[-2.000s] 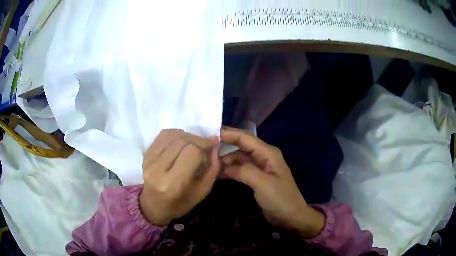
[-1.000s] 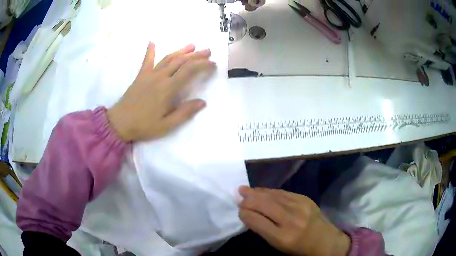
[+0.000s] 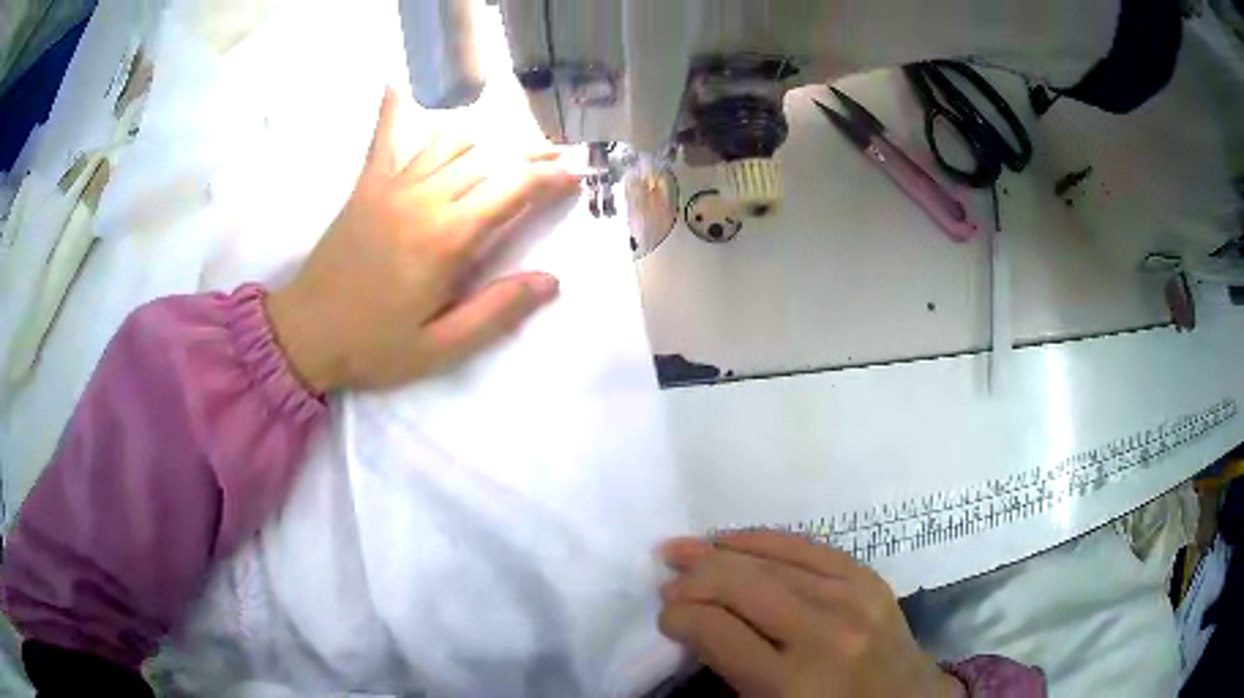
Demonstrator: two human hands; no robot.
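Observation:
A large white fabric piece (image 3: 546, 450) lies on the table and hangs over its front edge. Its straight right edge runs up to the presser foot (image 3: 600, 198) under a bright lamp. My left hand (image 3: 423, 266) lies flat on the fabric with fingers spread, fingertips just left of the presser foot. My right hand (image 3: 791, 614) pinches the fabric's right edge near the table's front; the thumb is hidden. The sewing machine head (image 3: 628, 55) is at the top, with a cream ribbed knob (image 3: 753, 184) right of the needle area.
Pink-handled snips (image 3: 914, 177) and black-handled scissors (image 3: 969, 130) lie right of the machine. A thin white strip (image 3: 1001, 307) lies below them. A printed ruler scale (image 3: 982, 505) follows the table front. Cream strips (image 3: 62, 273) lie far left. White fabric (image 3: 1078, 607) is heaped below the table at right.
From both hands pinching the edge over the lap, the left hand moved flat onto the fabric while the right kept low at the edge. The view then tilted up, showing more of the machine head.

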